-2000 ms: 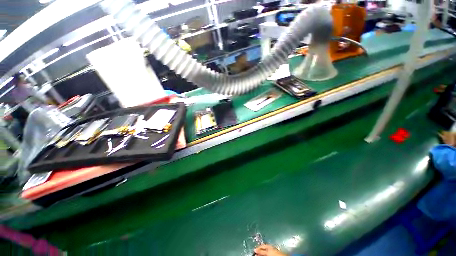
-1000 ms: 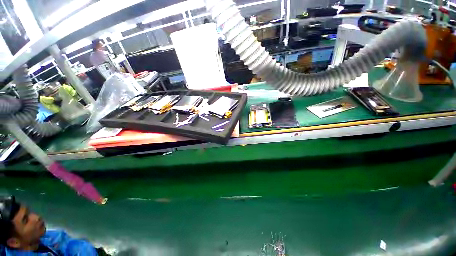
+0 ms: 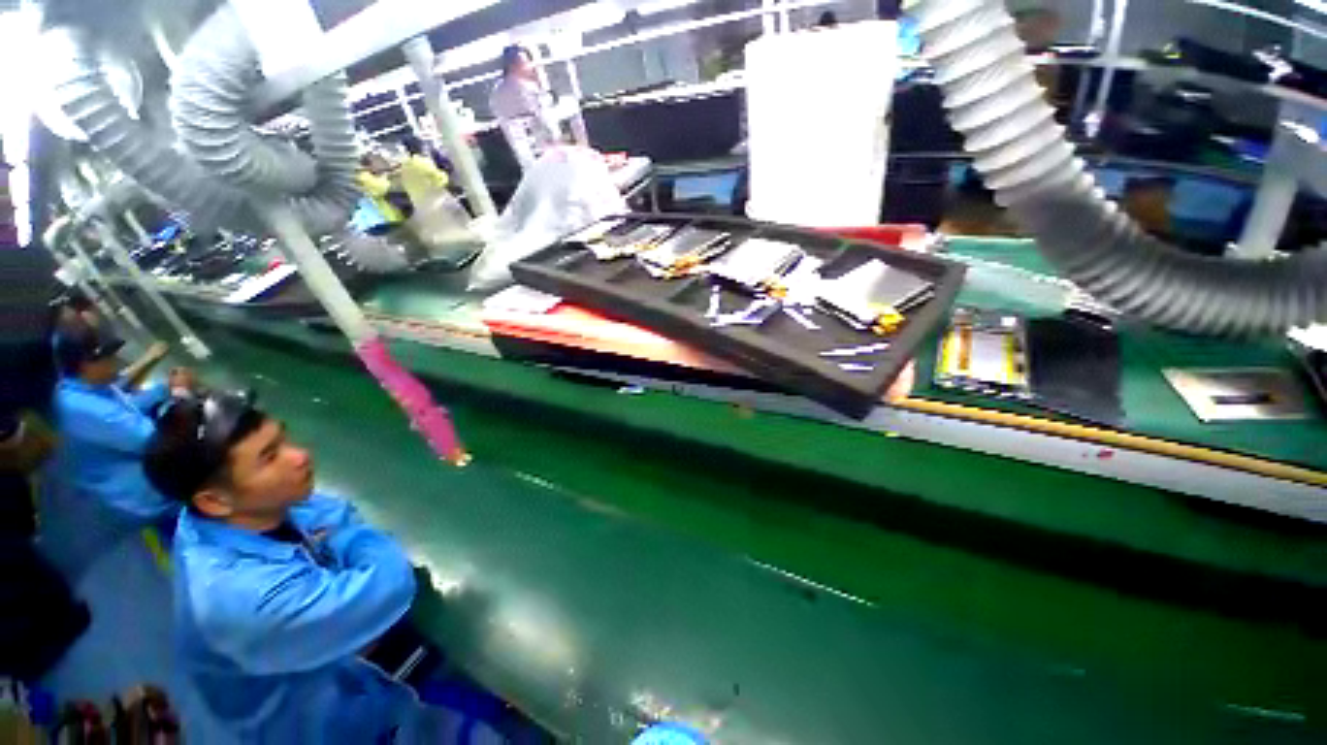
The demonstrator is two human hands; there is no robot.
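Note:
Neither of my hands shows in the head view. A small light blue patch, perhaps a sleeve, is cut off at the bottom edge. Nearest in front is the glossy green bench top with pale scratches. On the raised shelf behind it, a tilted black tray holds several flat silver-white pieces with yellow edges and loose white strips. To its right lie an open device unit, a dark flat piece and a pale sheet with a dark mark.
A person in blue sits at the left with arms folded, another beyond. A post with a pink wrapped end hangs over the bench. Grey ribbed ducts hang at upper right and upper left. A clear plastic bag stands behind the tray.
The view has swung left. The tray and shelf items have moved right in the picture, and the seated person is fully in view. My hand, seen at the bottom edge two seconds ago, is gone.

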